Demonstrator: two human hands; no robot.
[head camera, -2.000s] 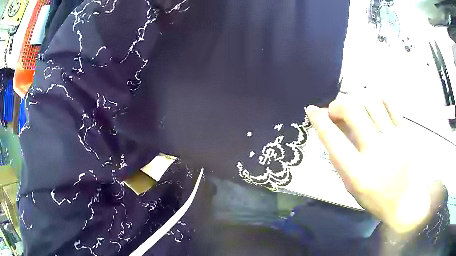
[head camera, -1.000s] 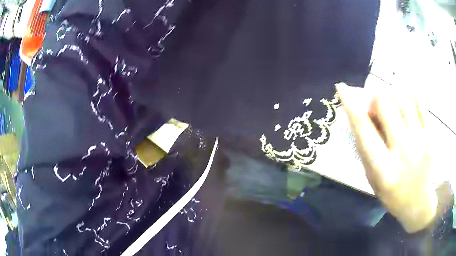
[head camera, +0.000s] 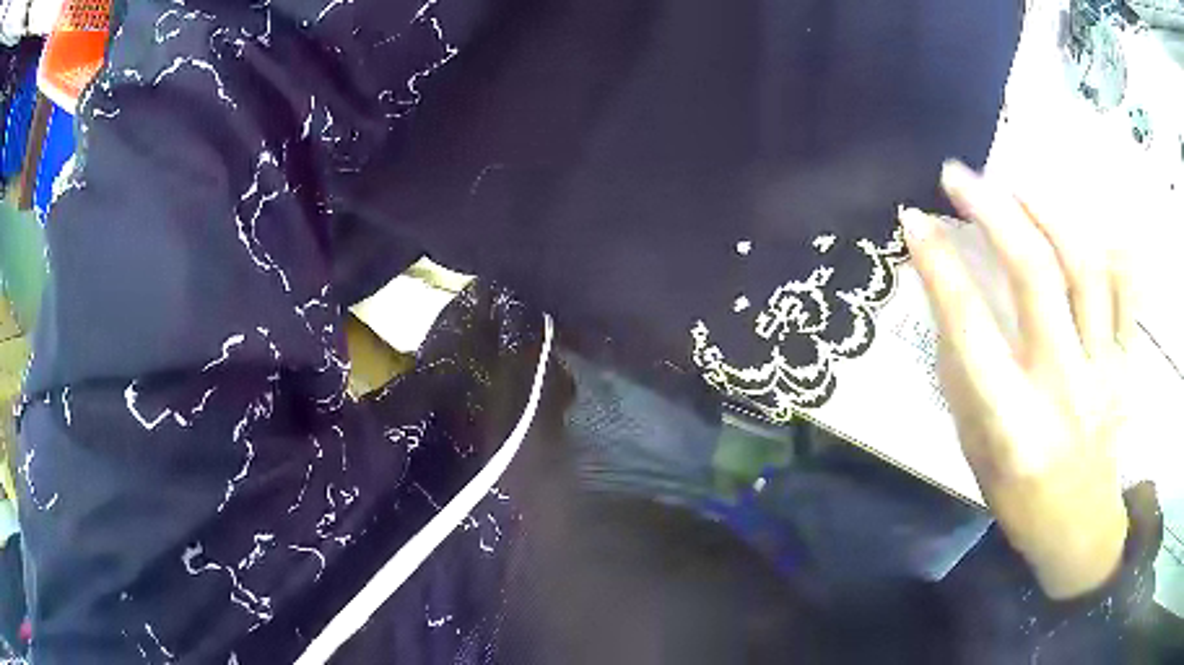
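Observation:
A large plain black fabric (head camera: 649, 143) spreads over the upper middle and onto the white table. Its lower right corner bears a gold-cream scalloped embroidered border (head camera: 792, 325). My right hand (head camera: 1039, 377) is bare and lies palm down at the fabric's right edge. Its thumb tip touches the end of the scalloped border and its index fingertip is at the edge above, the two apart. The fingers are spread, with nothing seen gripped between them. My left hand is not in view; only the white-squiggled black sleeve shows at the left.
The white table (head camera: 935, 442) has its front edge running diagonally below the border. A white strap (head camera: 442, 533) crosses the dark overgarment. An orange-red basket (head camera: 74, 59) is at the upper left. Pale cardboard (head camera: 413, 305) shows through a gap beside the sleeve.
The fabric corner and my right hand have shifted right and up in view. The thumb and index finger, close together earlier, are now apart.

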